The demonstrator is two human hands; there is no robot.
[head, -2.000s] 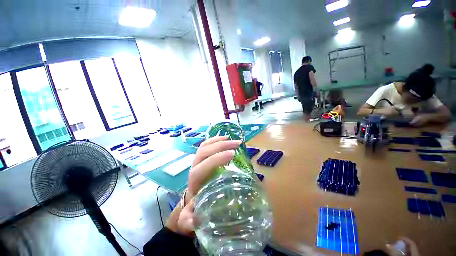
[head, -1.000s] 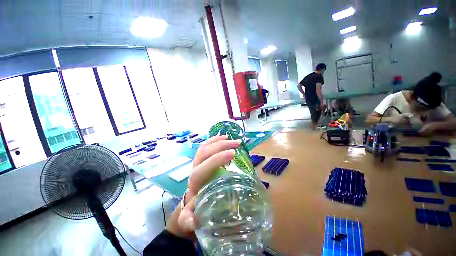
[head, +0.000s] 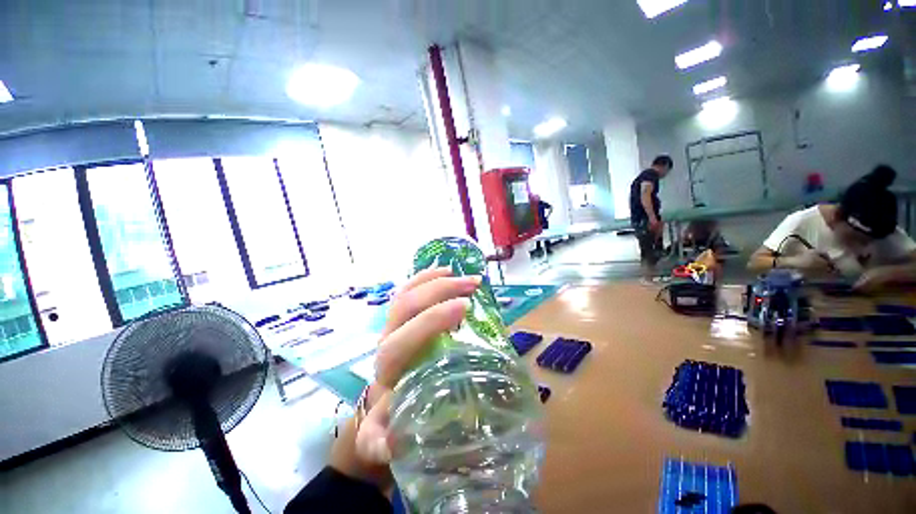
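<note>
My left hand (head: 414, 336) is wrapped around a large clear plastic drink bottle (head: 467, 422) with a green label, held tilted up close in front of the camera. The bottle's lower part is cut off by the bottom edge. My right hand is not clearly in view; only a small dark shape shows at the bottom edge, beside the solar cell. A bright blue solar cell (head: 698, 482) with pale lines and small black pieces on it lies flat on the brown table (head: 603, 422), partly cut off by the frame.
A dark blue cell stack (head: 706, 399) lies behind the bright cell. More cells (head: 882, 457) lie at the right. A black box (head: 691, 295) and a dark device (head: 776, 304) stand farther back. A person (head: 839, 236) sits opposite; another (head: 648, 206) stands behind. A fan (head: 186, 376) stands left.
The view has tilted upward and turned left, so the table and room sit lower and farther right. The hand near the bright cell has left the picture. My left hand still holds the bottle.
</note>
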